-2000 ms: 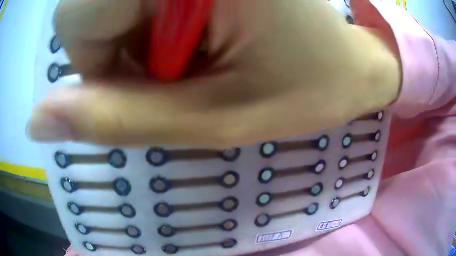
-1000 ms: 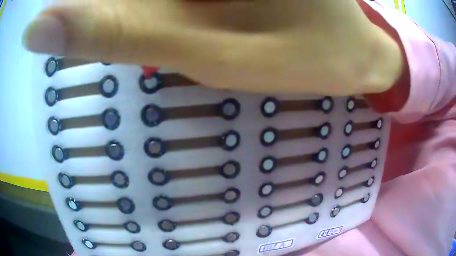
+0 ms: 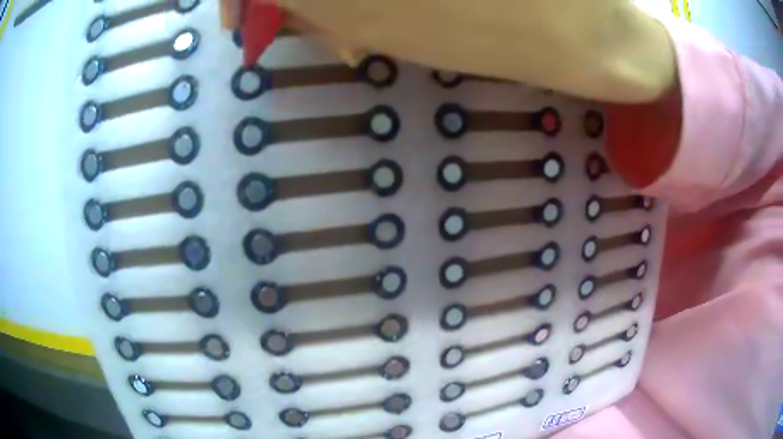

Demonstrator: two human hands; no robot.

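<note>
A white tray (image 3: 412, 274) fills most of the view, tilted, with columns of paired dark rings joined by brown-grey bars. My right hand (image 3: 515, 43) comes in from the right over the top of the tray, blurred and cut off by the top edge. It holds a red pen (image 3: 262, 30), mostly out of the picture. The pen's pointed tip is at or just above a ring (image 3: 249, 81) near the top of the second column; contact cannot be told. One ring centre (image 3: 550, 123) in the third column looks pinkish red. My left hand is not in view.
The white bench top (image 3: 34, 214) with a yellow edge line (image 3: 43, 337) lies at the left. A pink sleeve (image 3: 721, 111) and pink garment (image 3: 713, 309) lie along the right and lower right. A small blue-bordered label (image 3: 564, 418) is near the tray's lower edge.
My right hand has moved up with the red pen, uncovering more rows. The pen tip now shows higher in the view. The tray's lower labels have slid slightly down.
</note>
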